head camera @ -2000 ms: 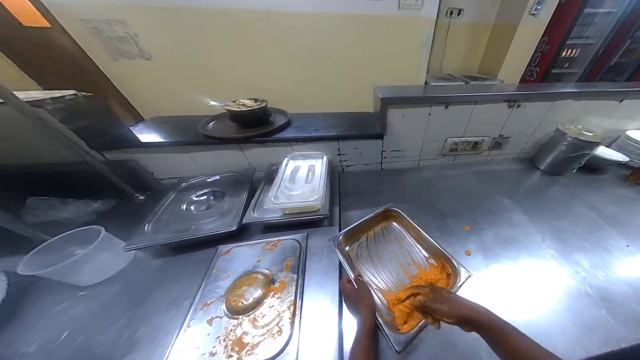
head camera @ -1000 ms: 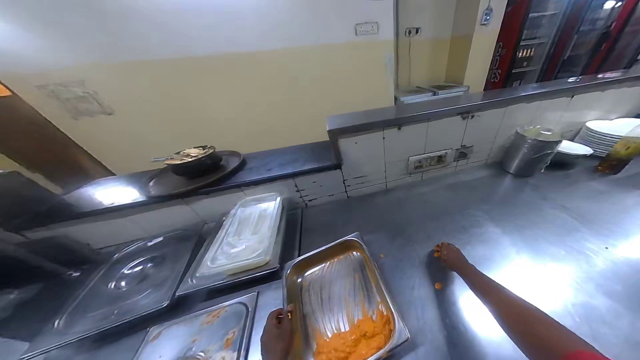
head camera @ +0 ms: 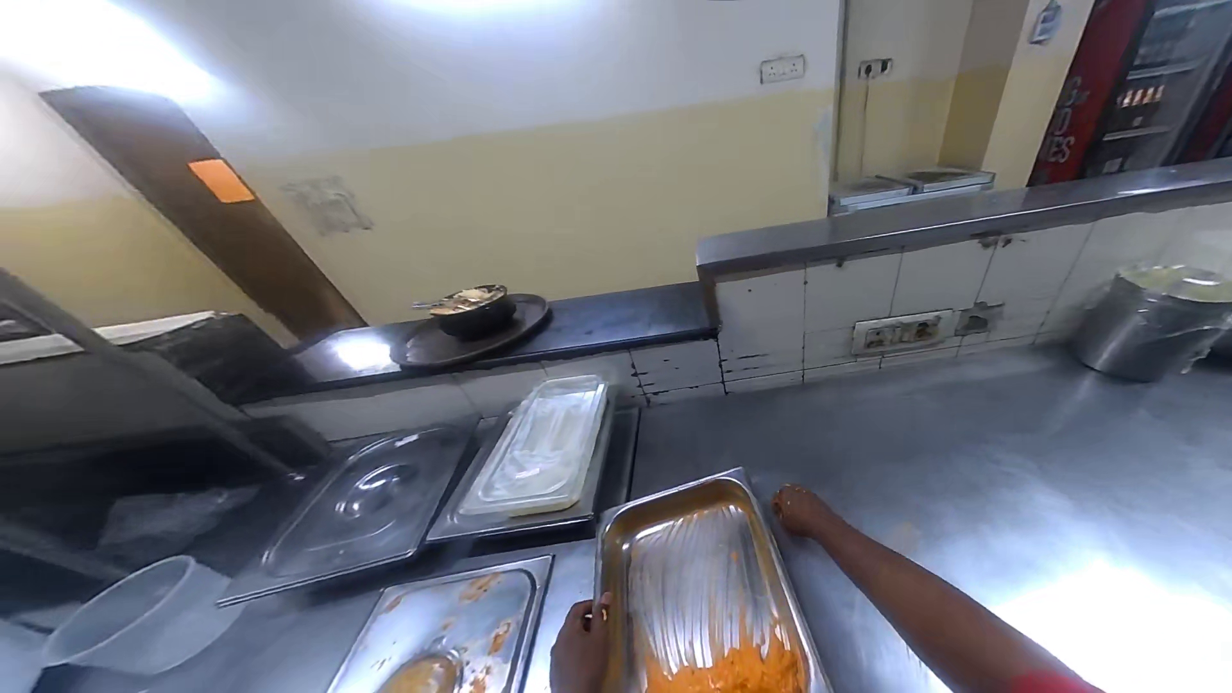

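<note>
A rectangular stainless steel pan (head camera: 688,558) lies on the steel counter, with an orange mash (head camera: 731,671) heaped at its near end and streaks of it across the bottom. My left hand (head camera: 581,647) grips the pan's left rim. Just outside the pan's right rim, near its far corner, my right hand (head camera: 795,510) is on or just above the counter with its fingers curled; whether it holds anything is hidden. Left of the pan sits a steel lid (head camera: 462,616) smeared with orange.
A lidded plastic container (head camera: 544,443) rests on a steel lid behind the pan, beside another steel lid (head camera: 371,505). A clear plastic tub (head camera: 144,616) stands far left. A bowl (head camera: 472,310) sits on a dark tray on the ledge. A steel pot (head camera: 1155,322) stands at right.
My right hand has left the mash in the pan, touched the counter by the orange bits, and now is beside the pan's rim. Those bits no longer show. My left hand stays on the left rim.
</note>
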